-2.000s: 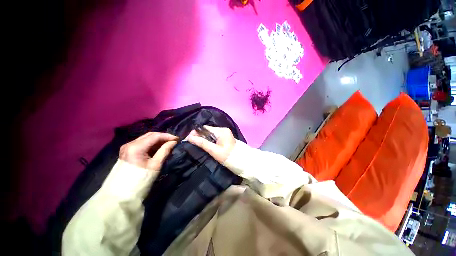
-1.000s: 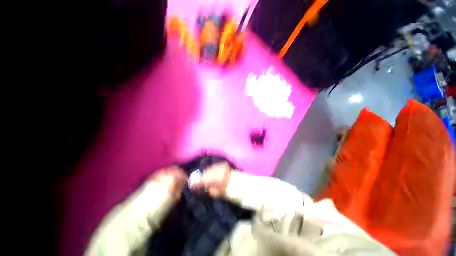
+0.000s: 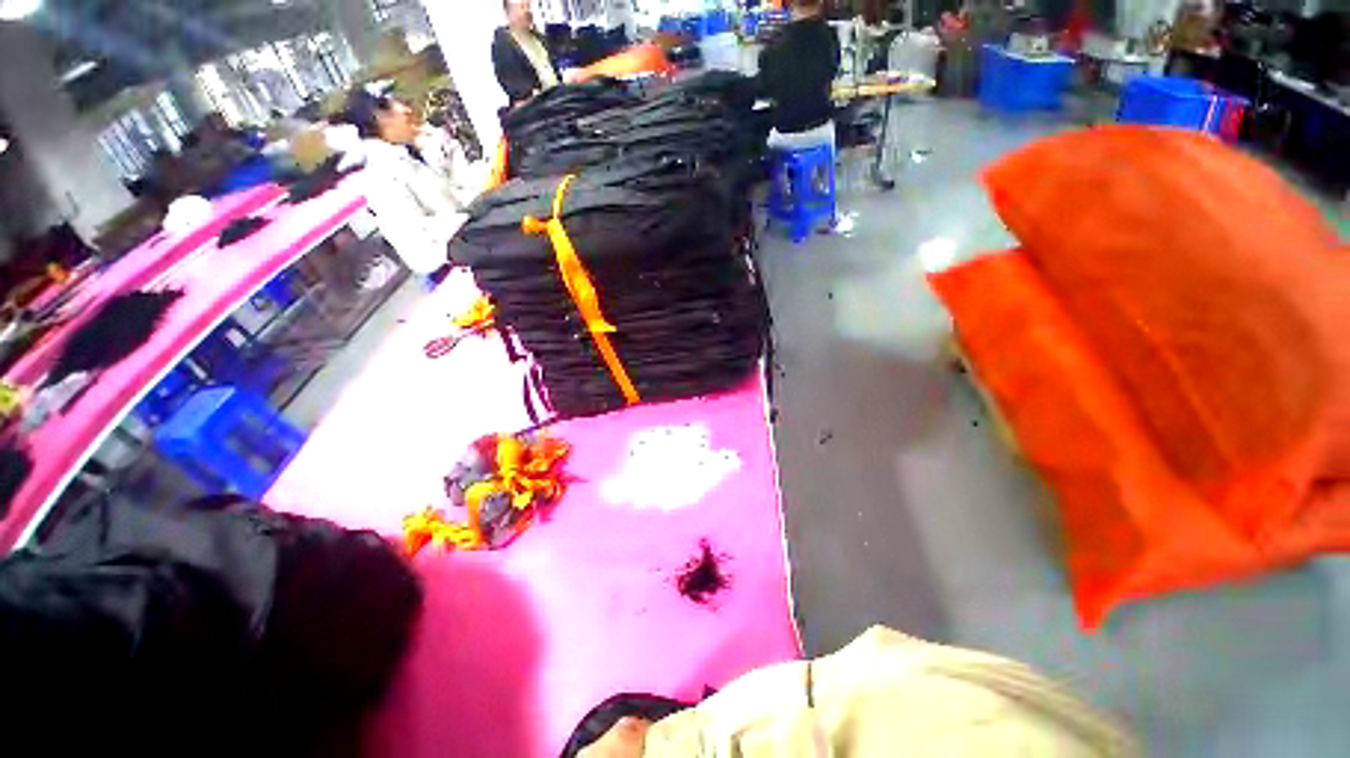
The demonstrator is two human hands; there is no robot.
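A black backpack [image 3: 640,706] shows only as a small dark edge at the bottom of the picture, on the pink table [image 3: 592,607]. My right hand [image 3: 619,738] is cut off by the bottom edge; only a bit of it shows beside the backpack, below the beige sleeve. Its fingers and anything in them are hidden. My left hand is out of the picture. A white pile of labels [image 3: 671,467] and a small dark heap of thread ends [image 3: 703,575] lie on the table.
An orange, yellow and grey pile [image 3: 504,486] lies left of the labels. A tied black bundle [image 3: 637,296] stands behind. Black bags [image 3: 207,637] fill the lower left. Orange covered bundles [image 3: 1170,356] stand right, off the table. People and blue stools [image 3: 801,193] are beyond.
The view has swung up from the backpack to the factory floor. Both hands, earlier together at the backpack's top with something white between them, have dropped low; the left has gone out of the picture.
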